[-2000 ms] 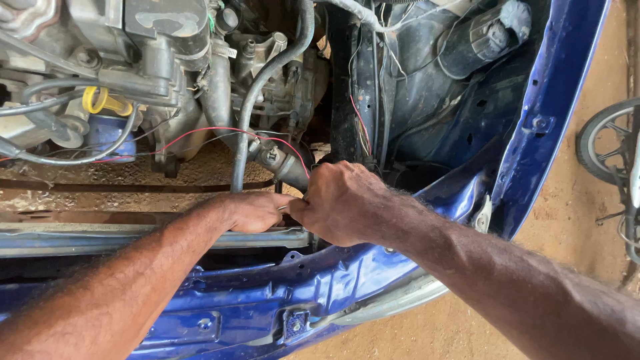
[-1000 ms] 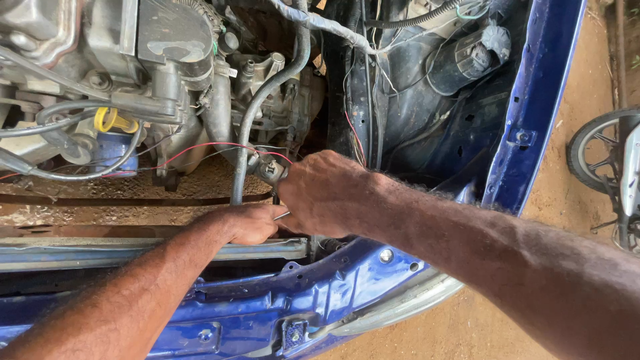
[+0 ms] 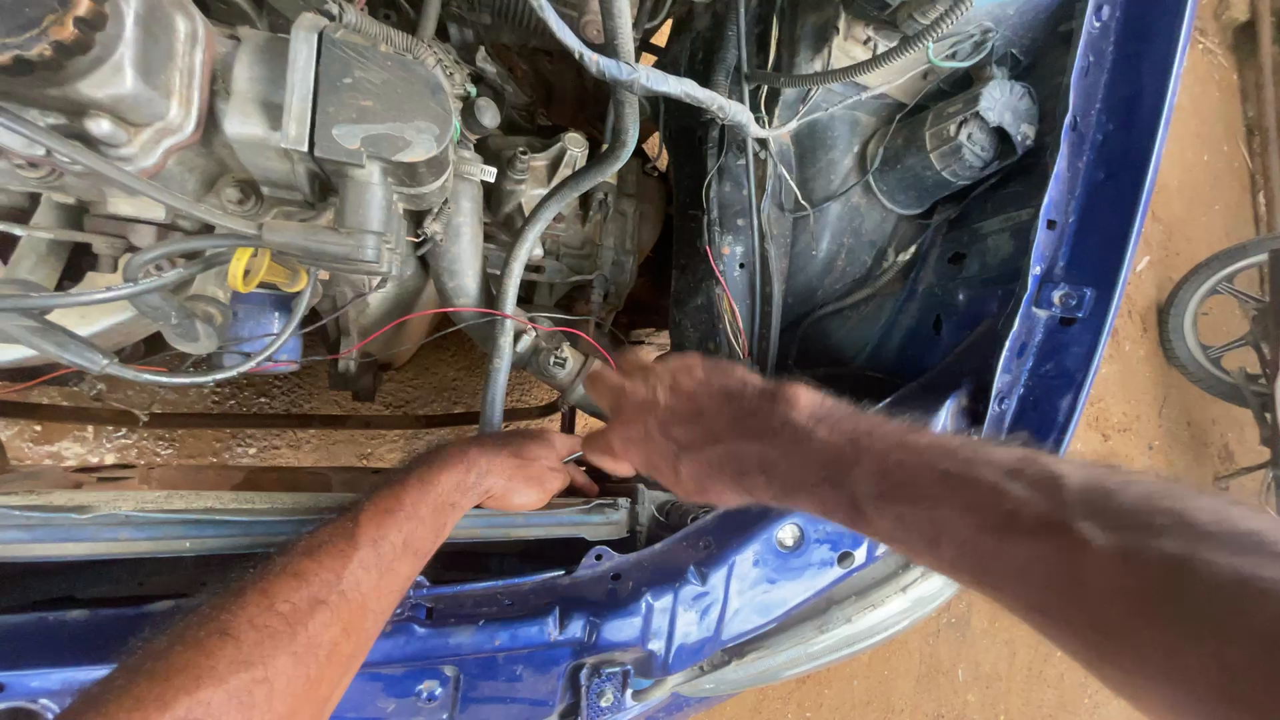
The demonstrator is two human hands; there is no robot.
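My left hand (image 3: 530, 468) rests at the end of the radiator's top edge (image 3: 330, 525), its fingertips at a small metal piece (image 3: 573, 457) seen only in part. Just right of it is my right hand (image 3: 680, 425), blurred, fingers curled, beside the lower end of a metal coolant pipe with a sensor fitting (image 3: 557, 362). A thin red wire (image 3: 450, 311) runs across to the fingers of my right hand. What either hand grips is hidden by the fingers. A thick black rubber hose (image 3: 515, 250) comes down close to my left hand.
The engine (image 3: 260, 130) fills the upper left, with a yellow dipstick handle (image 3: 262, 270) over a blue oil filter (image 3: 262, 325). Loose wires and a wrapped harness (image 3: 660, 85) hang at the top. A blue front panel (image 3: 700, 590) lies below; a motorcycle wheel (image 3: 1225, 320) stands at the right.
My right hand stays beside my left hand, while its posture has shifted somewhat. The small metal piece between the hands was also visible one second ago.
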